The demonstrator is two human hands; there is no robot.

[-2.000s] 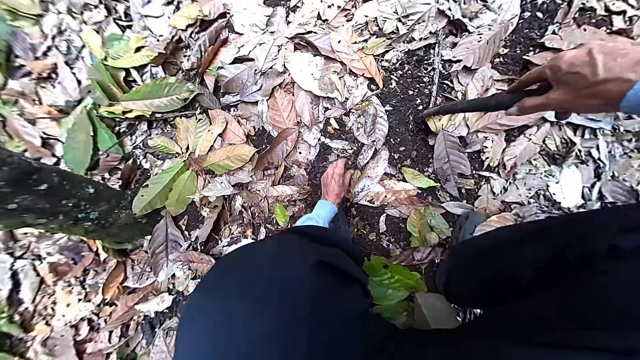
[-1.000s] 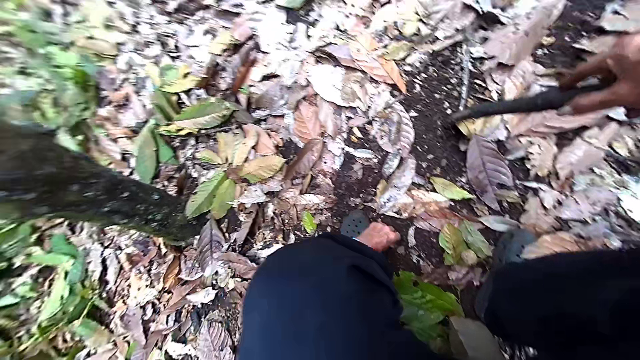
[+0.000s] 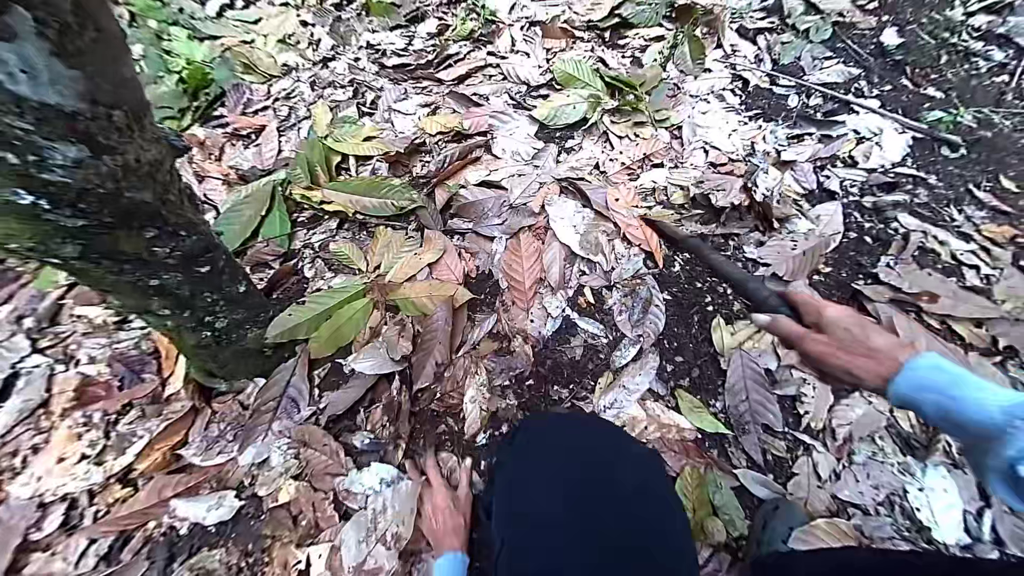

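My right hand (image 3: 832,336) grips the near end of a dark, slender tool (image 3: 720,268), perhaps a stick or a blade; the picture does not settle which. Its far tip touches the dry leaves beside an orange-brown leaf (image 3: 636,224). At the bottom, left of my knee, my left hand (image 3: 446,504) rests on the leaf litter with its fingers spread and nothing visible in it. A large pale dry leaf (image 3: 376,520) lies right beside that hand.
A lichen-marked tree trunk (image 3: 128,200) slants in from the left. Yellow-green leaves (image 3: 368,300) lie near its base. My dark-clad knee (image 3: 588,496) is at bottom centre, with a shoe (image 3: 776,524) to its right. Dark soil (image 3: 688,320) shows between leaves; a thin twig (image 3: 848,100) lies at upper right.
My left hand has moved left, from the right side of my knee to its left side, with the fingers now spread. The dark tool's tip has moved to the orange-brown leaf. The view has shifted.
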